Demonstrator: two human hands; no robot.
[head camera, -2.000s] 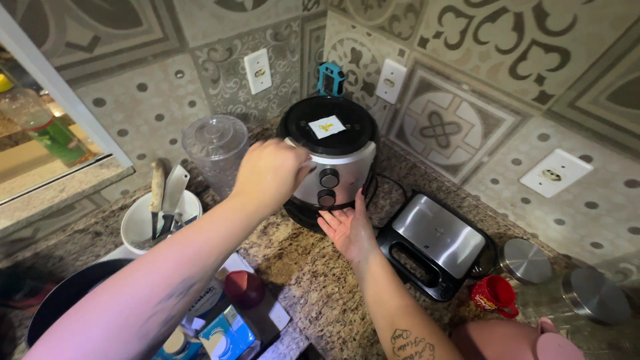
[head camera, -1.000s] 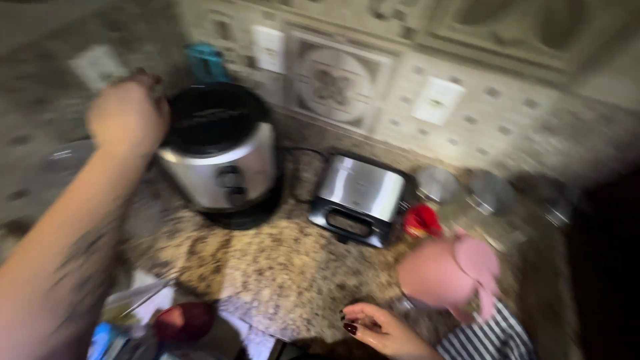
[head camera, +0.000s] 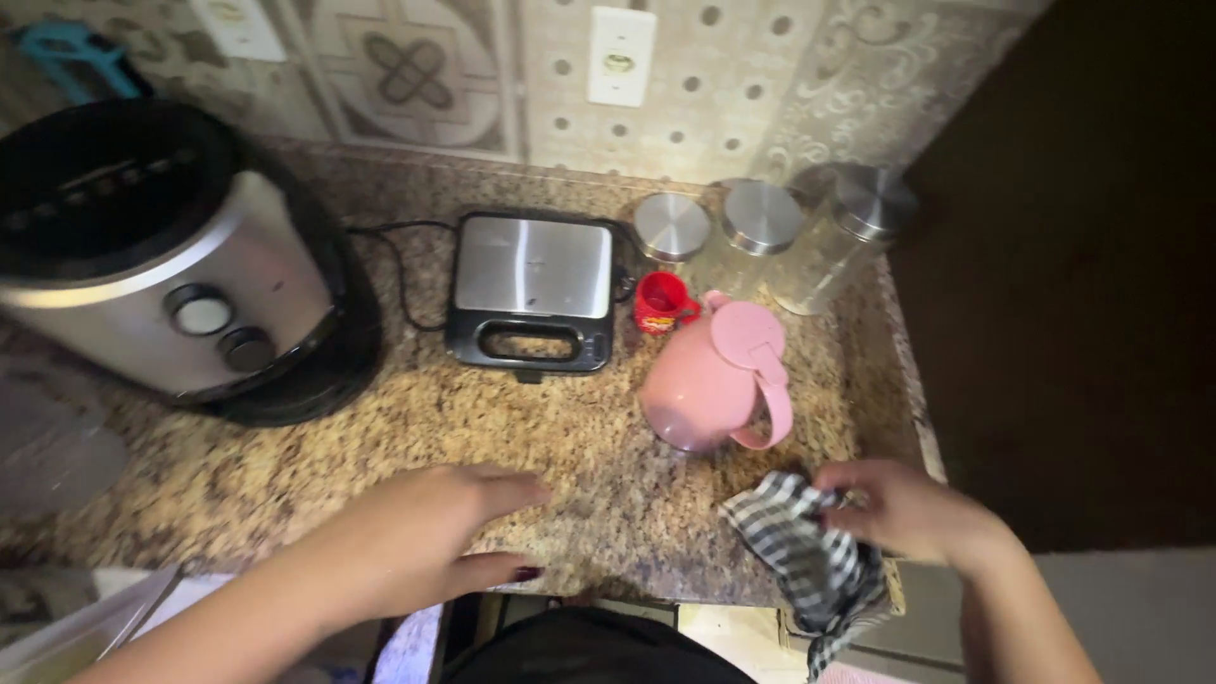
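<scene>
My right hand (head camera: 898, 508) pinches a black-and-white checked cloth (head camera: 793, 537) at the right front corner of the granite countertop (head camera: 608, 503); part of the cloth hangs over the edge. My left hand (head camera: 456, 537) hovers above the front of the counter, fingers apart, holding nothing. Behind the cloth stands a pink pitcher (head camera: 708, 380) with its lid on and its handle turned to the right. A small red mug (head camera: 660, 302) is just behind the pitcher. To the mug's left lies a closed sandwich maker (head camera: 534, 271) with a steel top.
A silver and black air fryer (head camera: 218, 294) stands at the left, with a cord behind it. Three glass jars with steel lids (head camera: 762, 218) are lined up at the back right. A wall outlet (head camera: 621, 59) is above. A clear plastic container (head camera: 104, 617) is at the lower left.
Both hands were at the air fryer two seconds ago. My left hand has moved from it to the counter's front, and my right hand now grips the checked cloth. The view has swung right.
</scene>
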